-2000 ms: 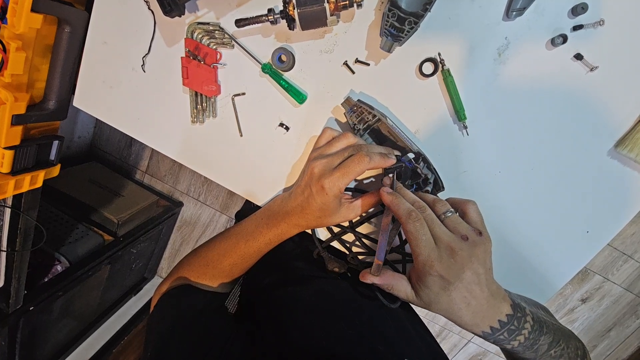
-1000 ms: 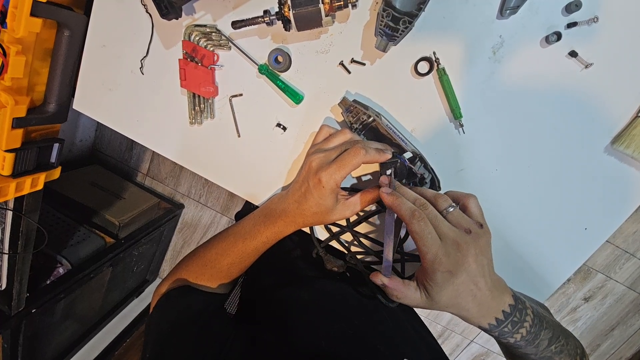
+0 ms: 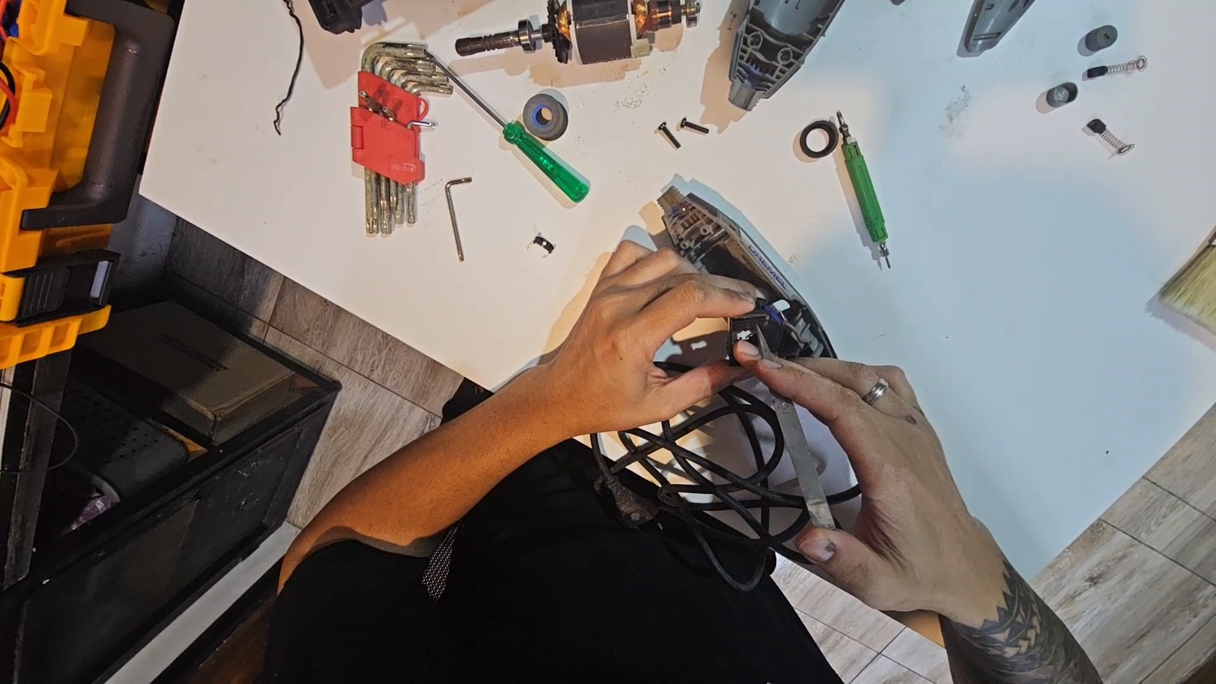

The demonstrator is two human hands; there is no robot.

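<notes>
A Dremel rotary tool's half housing (image 3: 727, 237) lies at the near table edge, its inner parts exposed. My left hand (image 3: 636, 342) grips a small black component (image 3: 746, 328) at the housing's lower end between thumb and fingertips. In my right hand (image 3: 874, 456) is a flat metal strip-like tool (image 3: 803, 461), thumb at its lower end and index finger near its upper tip, which touches or nearly touches the black component. The exact contact is partly hidden by fingers. A coiled black power cord (image 3: 703, 456) lies below the hands, over the table edge and my lap.
A red-held hex key set (image 3: 388, 142), a loose hex key (image 3: 456, 218), green screwdriver (image 3: 546, 161), screws (image 3: 669, 135), motor armature (image 3: 603, 28), another housing half (image 3: 779, 43), black ring (image 3: 818, 139), green double-ended tool (image 3: 864, 190) and carbon brushes (image 3: 1110, 138) lie around. A yellow toolbox (image 3: 57, 171) stands left.
The lower end of the metal strip tool has swung to the right with my right thumb. My left hand stays at the black component.
</notes>
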